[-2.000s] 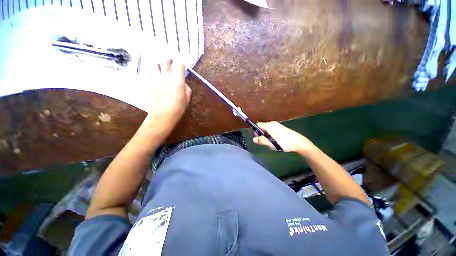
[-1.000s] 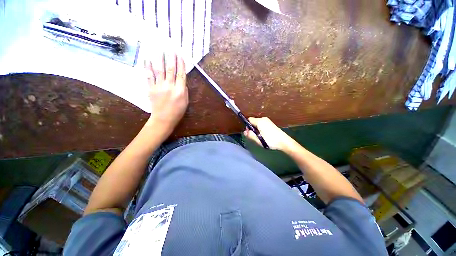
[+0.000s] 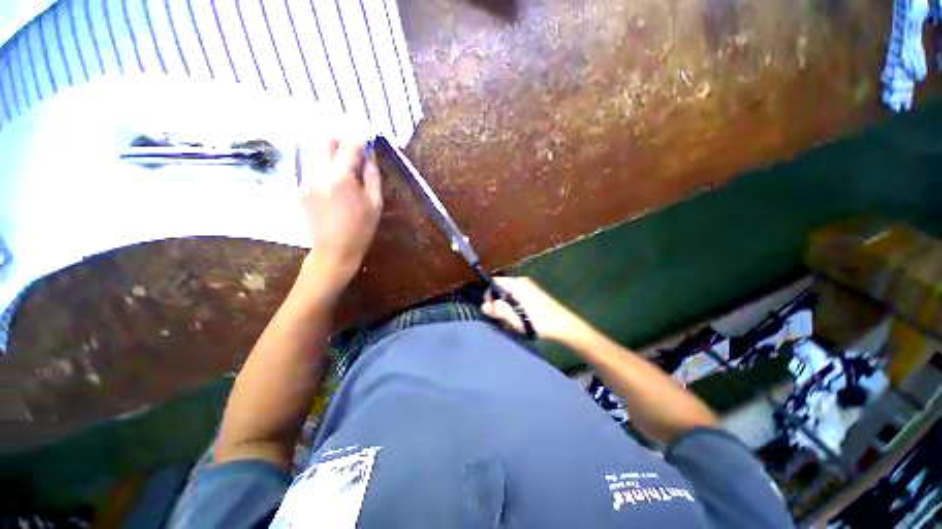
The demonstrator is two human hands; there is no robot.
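Note:
The white paper pattern lies on striped fabric at the upper left. A metal pattern weight rests on the paper. My left hand lies on the paper's right end, fingers pointing away from me and slightly bent. My right hand holds the black handles of the long shears. The blades point up and left, their tips at the paper and fabric edge beside my left fingertips. Whether the tips are around the fabric cannot be told.
The brown table curves across the view. A striped cloth strip hangs at the far right edge. Beyond the table's near edge are the green floor, cardboard and heaped scraps at lower right.
The view has turned, so the weight looks more level and more striped fabric shows. My right hand and the shear handles sit lower and further left. My left fingers are more bent than one second ago.

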